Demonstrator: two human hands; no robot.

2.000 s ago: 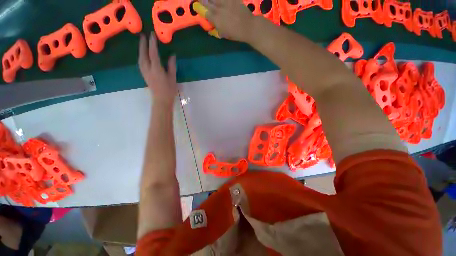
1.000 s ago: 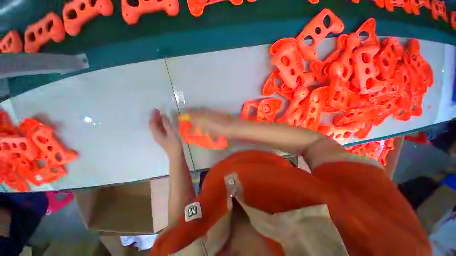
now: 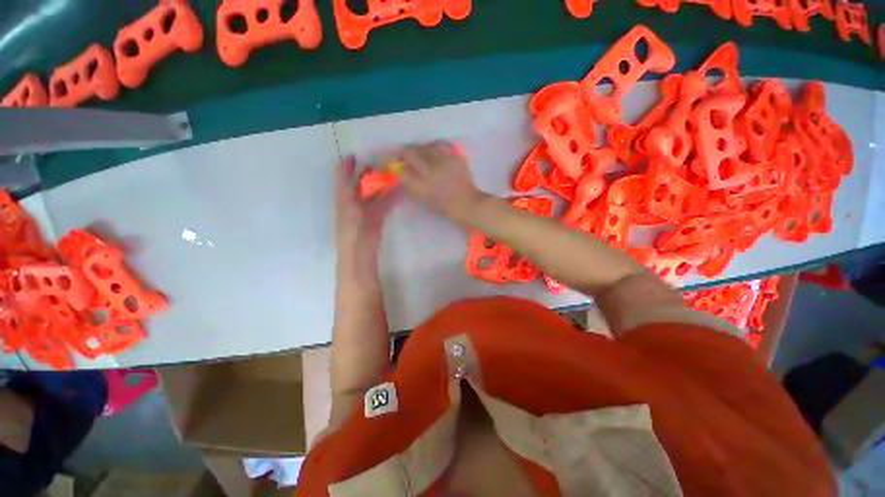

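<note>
An orange controller shell (image 3: 378, 182) is held between my two hands above the white table, mostly hidden by the fingers. My left hand (image 3: 361, 194) is at its left end. My right hand (image 3: 437, 177), with yellow covers on fingertips, is on its right part; a bit of orange also shows beyond the right hand. A large pile of orange shells (image 3: 718, 141) lies on the table to the right, with some shells (image 3: 500, 254) at its near left edge.
The green conveyor belt (image 3: 417, 82) carries a row of shells (image 3: 267, 27) across the back. A grey metal bar (image 3: 87, 131) projects at left. Another shell pile (image 3: 73, 291) lies at far left. Open cartons stand below the table at left (image 3: 238, 403) and right (image 3: 776, 325).
Both hands came down from the belt to the table, then moved slightly forward together around a shell. The single shell at the near edge is no longer there. The belt shells shifted left.
</note>
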